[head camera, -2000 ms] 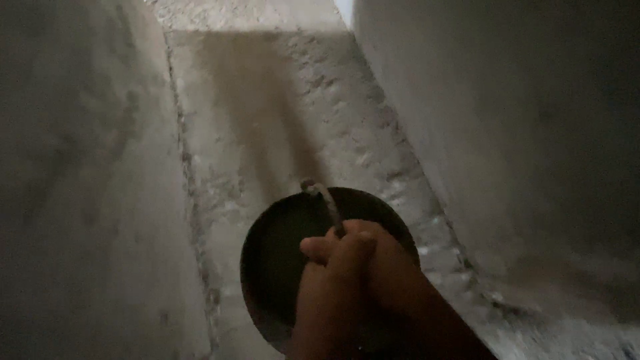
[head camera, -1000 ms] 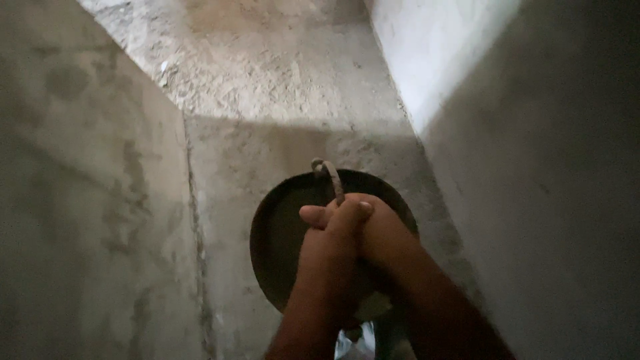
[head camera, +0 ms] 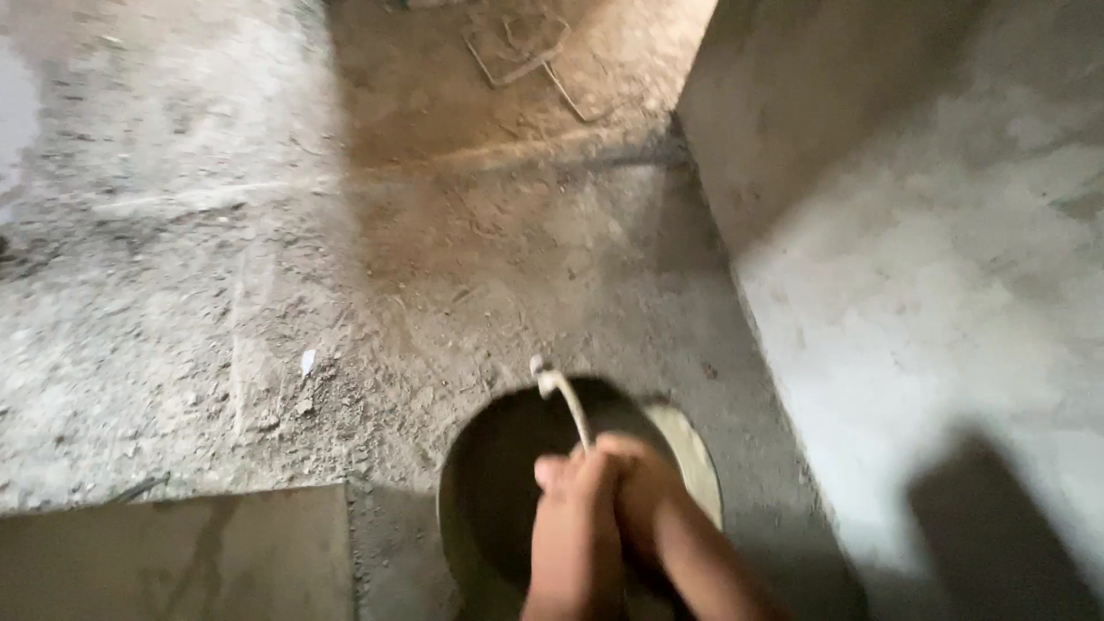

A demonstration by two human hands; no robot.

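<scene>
A round, dark bucket hangs low in front of me, with a pale coating on the inside of its right wall. Its curved handle rises from the far rim, where a pale knob-like end shows. My left hand and my right hand are pressed together, both closed around the handle above the bucket's opening. The near end of the handle is hidden under my hands. What lies at the bottom of the bucket is too dark to tell.
A plastered wall runs along the right, and a low wall's edge stands at lower left. The rough, dusty floor bears loose grit, a white scrap and, farther off, a bent thin strip or wire.
The view has moved forward out of a narrow, dim passage to a wider, brighter floor. Both hands have kept their hold on the bucket handle.
</scene>
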